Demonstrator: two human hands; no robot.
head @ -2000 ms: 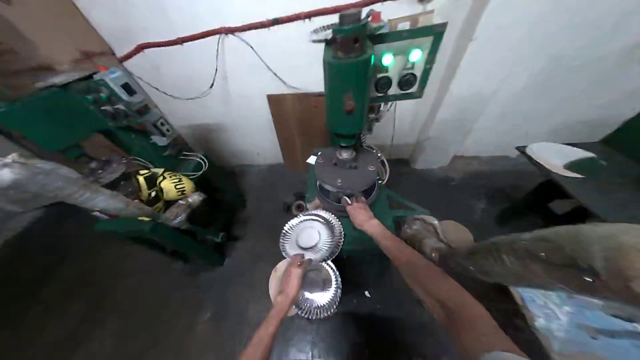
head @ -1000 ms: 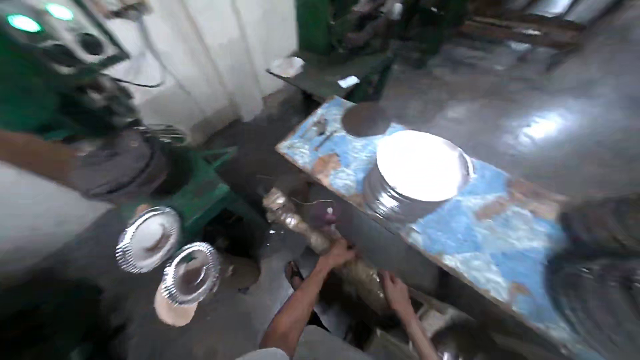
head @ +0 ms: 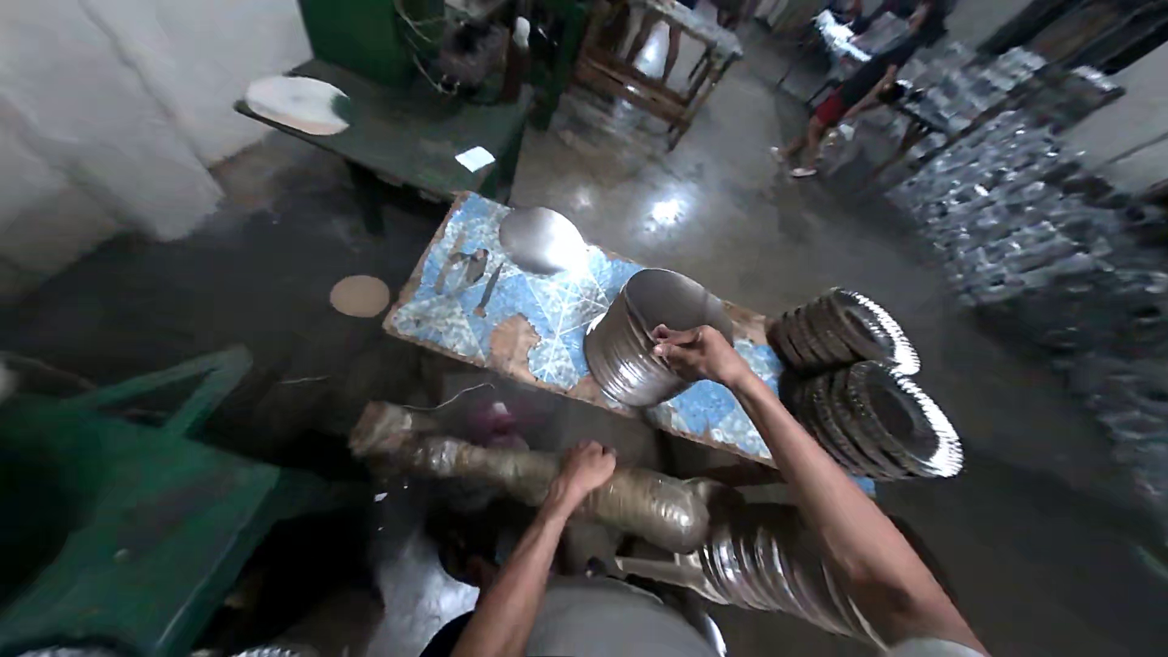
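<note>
My right hand is at the near rim of a tall stack of round metal discs on a blue, worn tabletop; its fingers pinch the edge of the top disc. My left hand rests with curled fingers on a long plastic-wrapped roll in front of the table, and I see nothing held in it. A single shiny metal disc lies at the table's far left part, near some dark hand tools.
Two stacks of fluted metal pans stand at the table's right end. More metal pans lie by my right forearm. A green machine frame is at lower left, a dark bench at upper left. One person is far off.
The view has swung right, from the green press to the blue table. My right hand has moved from the wrapped roll to the disc stack, while my left hand has stayed by the roll.
</note>
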